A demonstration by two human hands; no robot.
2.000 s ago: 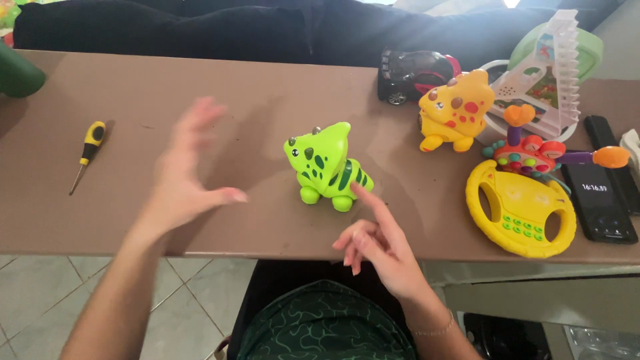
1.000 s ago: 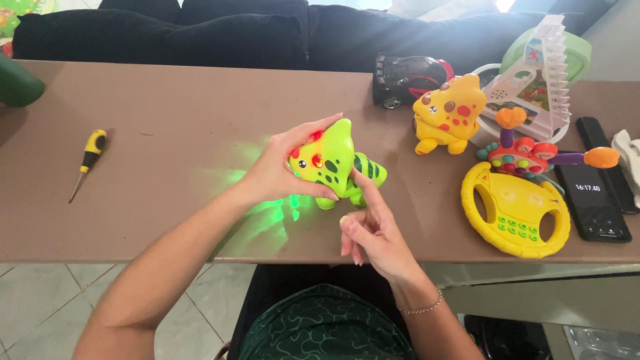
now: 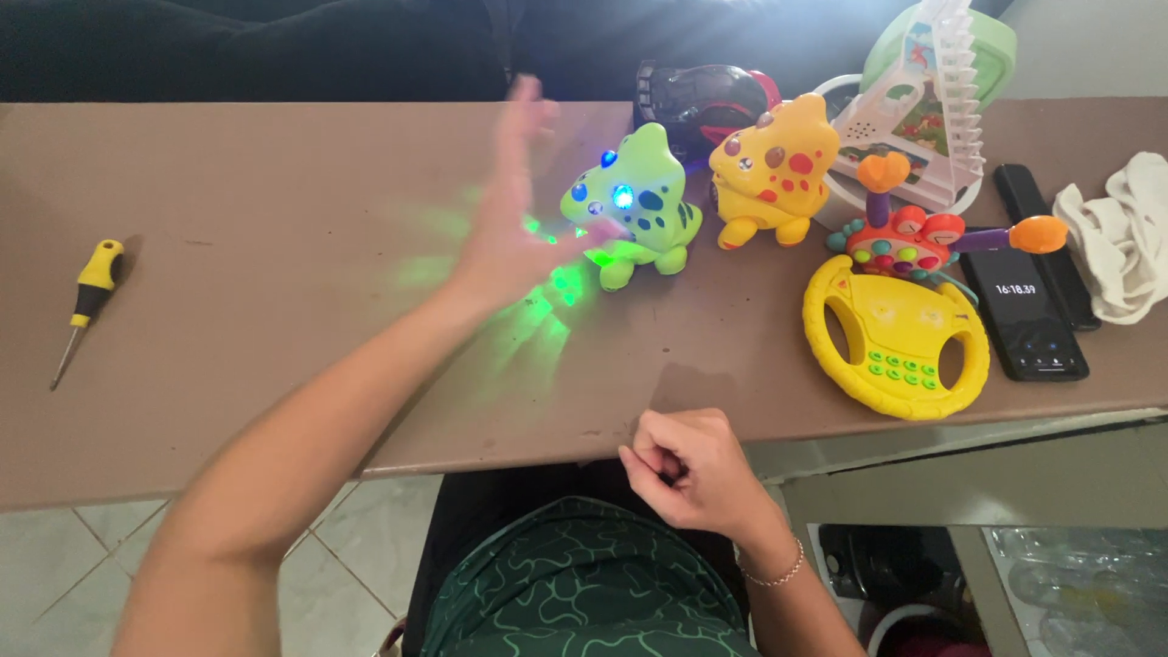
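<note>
A green plastic dinosaur toy (image 3: 639,205) stands on the brown tabletop, its head lit blue and green light falling on the surface beside it. My left hand (image 3: 516,214), blurred, is spread at the toy's left side with the thumb over its lower front; whether it touches is unclear. Nothing is held in it. Near the table's front edge, my right hand (image 3: 689,465) has its fingers curled with nothing seen in them. Just right of the green toy stands a similar yellow dinosaur toy (image 3: 776,173) with red spots.
A yellow toy steering wheel (image 3: 899,401), a red crab-like toy (image 3: 903,242), a phone (image 3: 1022,319) and white cloth (image 3: 1118,237) lie at right. Behind are a toy car (image 3: 703,96) and a white plastic toy (image 3: 922,128). A yellow-black screwdriver (image 3: 94,287) lies far left.
The green toy has moved back and right, beside the yellow one. My left hand, around its head a second ago, is now spread beside it. My right hand has left the toy and curled.
</note>
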